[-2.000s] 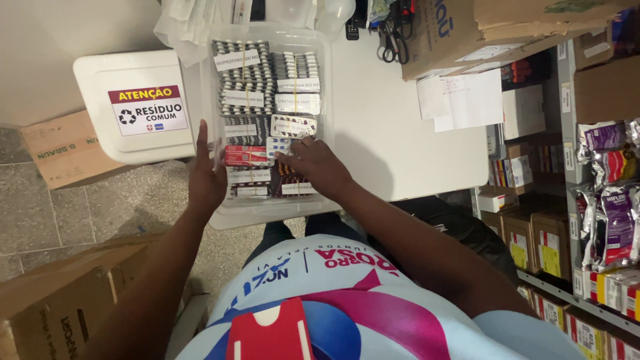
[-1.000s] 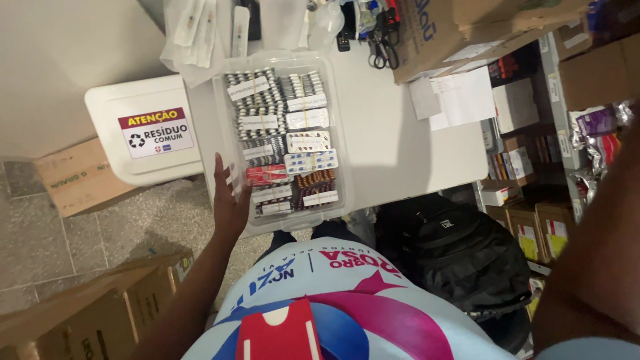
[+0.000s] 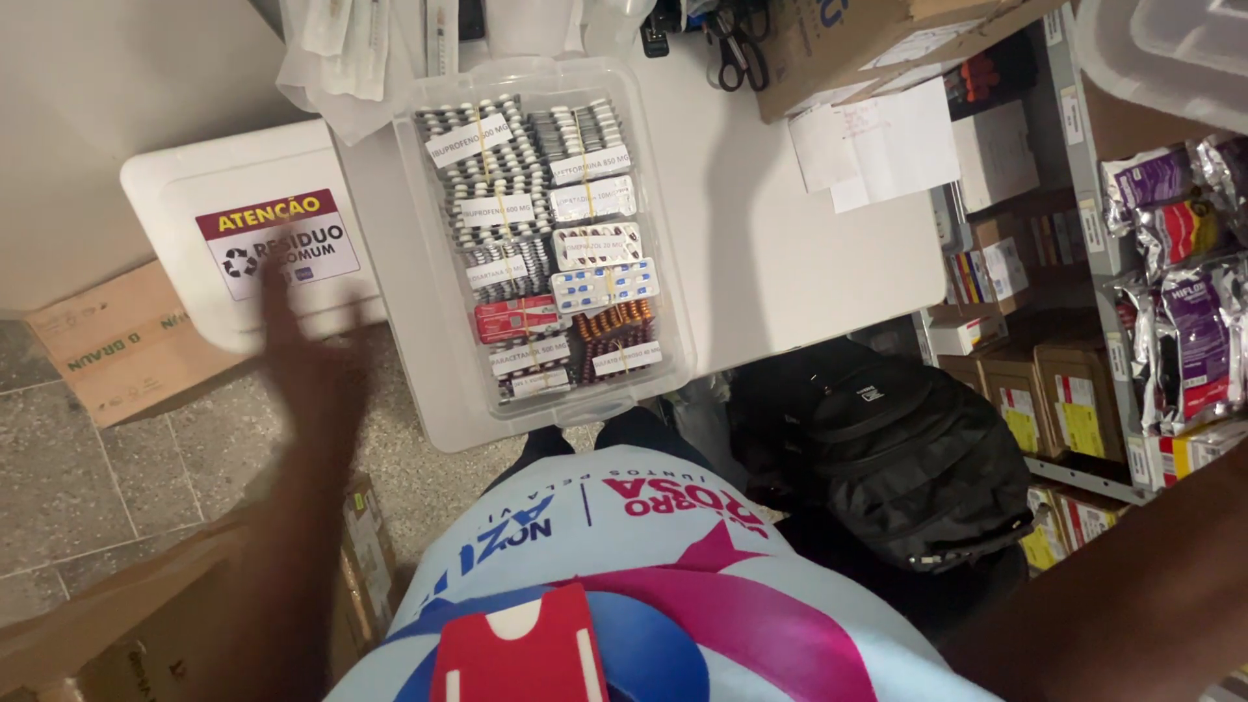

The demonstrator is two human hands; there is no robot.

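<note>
My left hand (image 3: 317, 361), blurred and empty with its fingers apart, is in the air left of a clear plastic box (image 3: 414, 341). Bundles of medicine blister packs with paper labels fill the box in two columns, among them white-and-black strips (image 3: 487, 175), a red pack (image 3: 517, 319) and a pack with blue-and-white capsules (image 3: 606, 286). Only my right forearm (image 3: 1111, 585) shows at the lower right; the hand lies outside the view. At the top right corner a translucent plastic lid or tray (image 3: 1170, 58) is partly visible; what holds it is hidden.
The box stands on a white table (image 3: 838, 263) with papers (image 3: 892, 146), black scissors (image 3: 736, 58), a cardboard carton (image 3: 858, 39) and packaged syringes (image 3: 341, 44). A lidded white waste bin (image 3: 166, 214) is at the left, a black backpack (image 3: 877, 448) below, stocked shelves (image 3: 1092, 244) at the right.
Both hands were at the box two seconds ago. The right hand has left it and gone out of view; my left hand has moved off the box's left side. A translucent lid or tray has appeared top right.
</note>
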